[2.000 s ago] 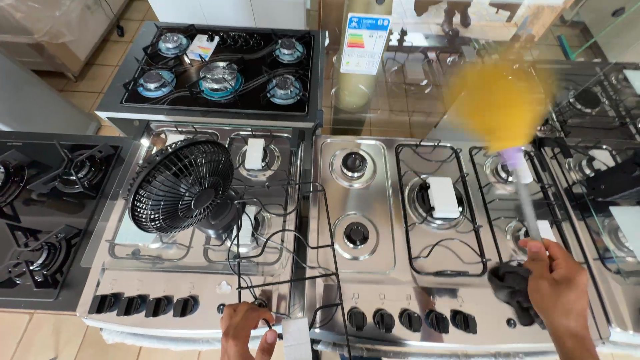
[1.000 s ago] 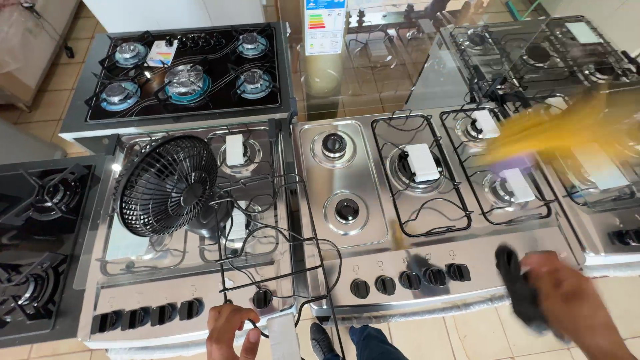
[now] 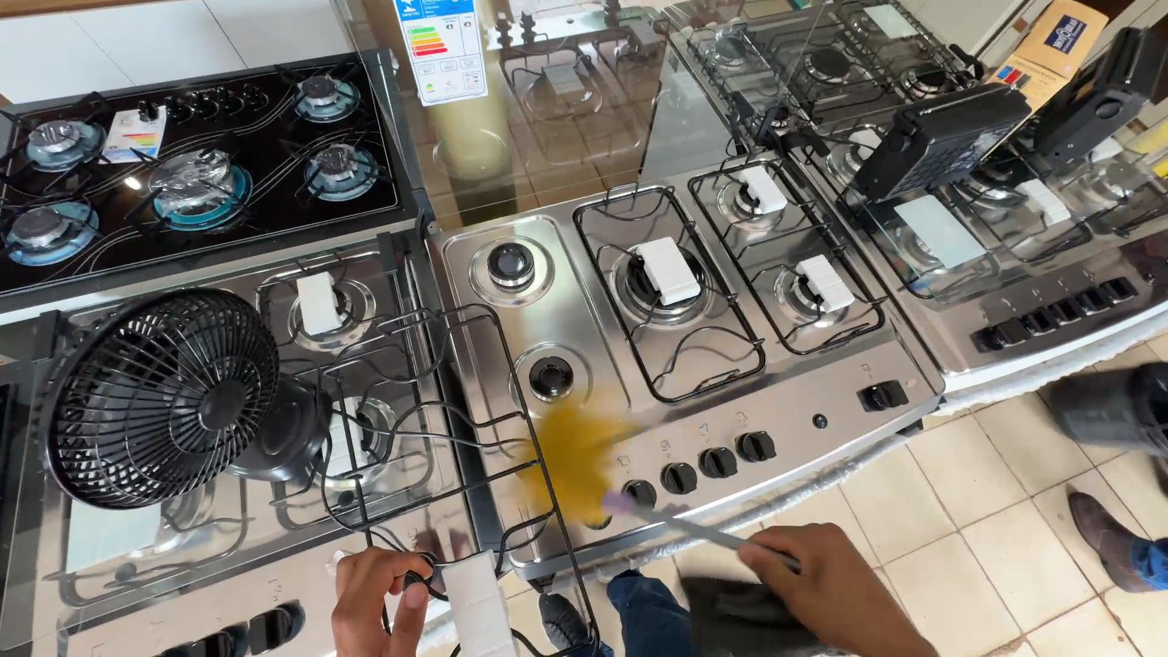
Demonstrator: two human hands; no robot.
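Note:
My right hand [image 3: 808, 570] grips the grey handle of a yellow duster [image 3: 570, 461], whose blurred head is over the lower left of a steel gas cooktop [image 3: 785, 383], by its knobs. My left hand [image 3: 379, 593] is at the lower left, its fingers closed on a black wire pan support [image 3: 543, 438] that is raised and tilted over the gap between two stoves. A white foam block [image 3: 474, 602] is attached to that support beside my fingers. Two burners at the cooktop's left have no support over them; the others have supports with foam blocks.
A black fan [image 3: 164, 397] rests on the left stove, its cable near my left hand. Behind is a black glass cooktop [image 3: 265, 173]. A raised glass lid [image 3: 584, 109] stands behind the steel cooktop. Black radio-like devices [image 3: 944, 137] sit on the right stove. Another person's shoe [image 3: 1100, 538] shows at right.
The duster has swept from the right side of the cooktop to its lower left. My left hand stays on the wire support. The view has shifted.

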